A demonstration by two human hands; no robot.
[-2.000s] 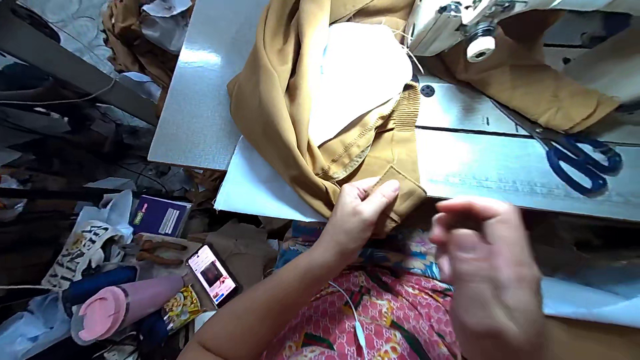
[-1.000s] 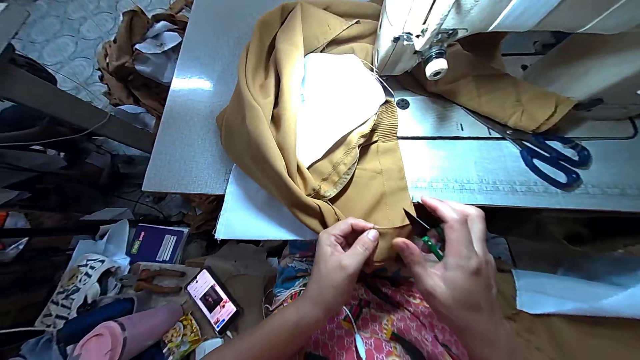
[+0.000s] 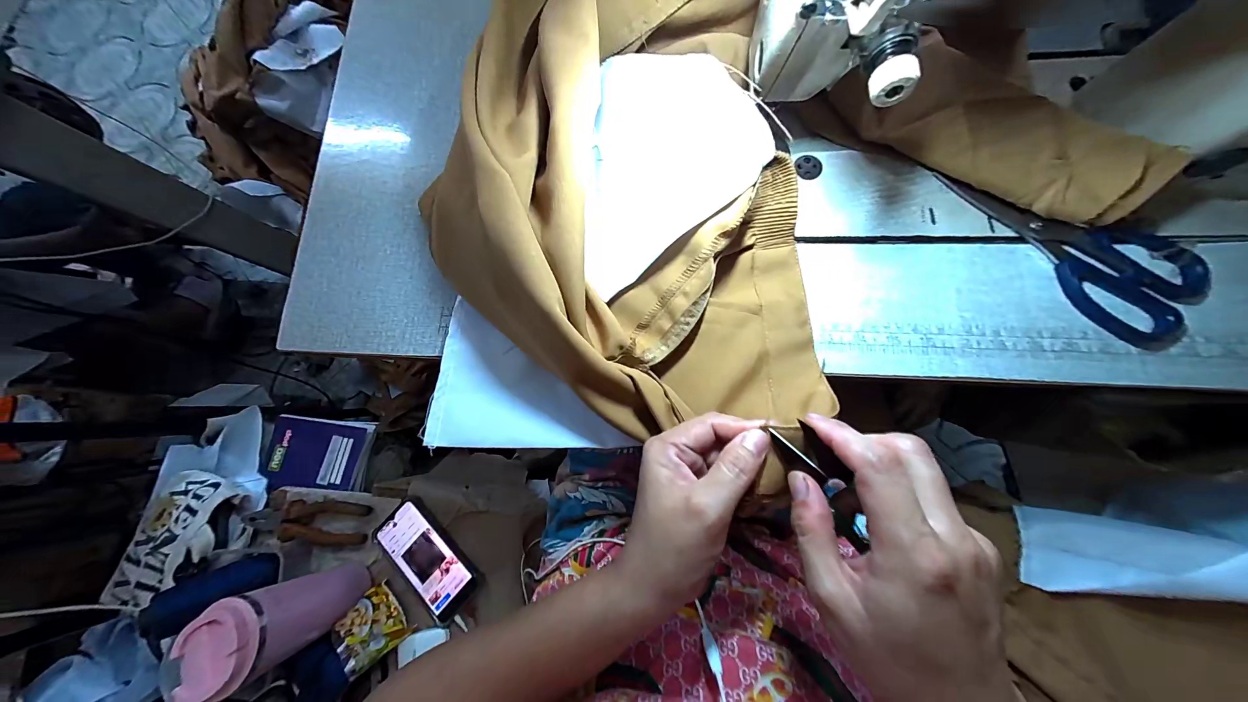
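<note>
A tan fabric garment [image 3: 507, 224] with a gathered elastic section lies over the table's front edge beside the sewing machine head [image 3: 809, 49]. My left hand [image 3: 697, 497] pinches the garment's lower edge between thumb and forefinger. In my right hand [image 3: 897, 546] are small thread snips [image 3: 798, 450], their two dark blades apart at the cloth edge, close to my left fingertips. My right fingers partly hide the handle. A white piece [image 3: 673, 166], very bright under the light, shows within the garment's folds. Whether the blades touch a thread is too small to tell.
Large scissors with blue handles [image 3: 1121, 283] lie on the machine bed at right. White fabric [image 3: 517, 390] hangs at the table edge. Below left are a phone [image 3: 427, 560], a pink tumbler [image 3: 263, 624], pliers [image 3: 322, 520] and a purple notebook [image 3: 314, 453]. Tan cloth [image 3: 1121, 643] lies lower right.
My right hand was blurred and away from the garment two seconds ago; the snips showed in it one second ago. Their blades have since come closer to my left fingertips.
</note>
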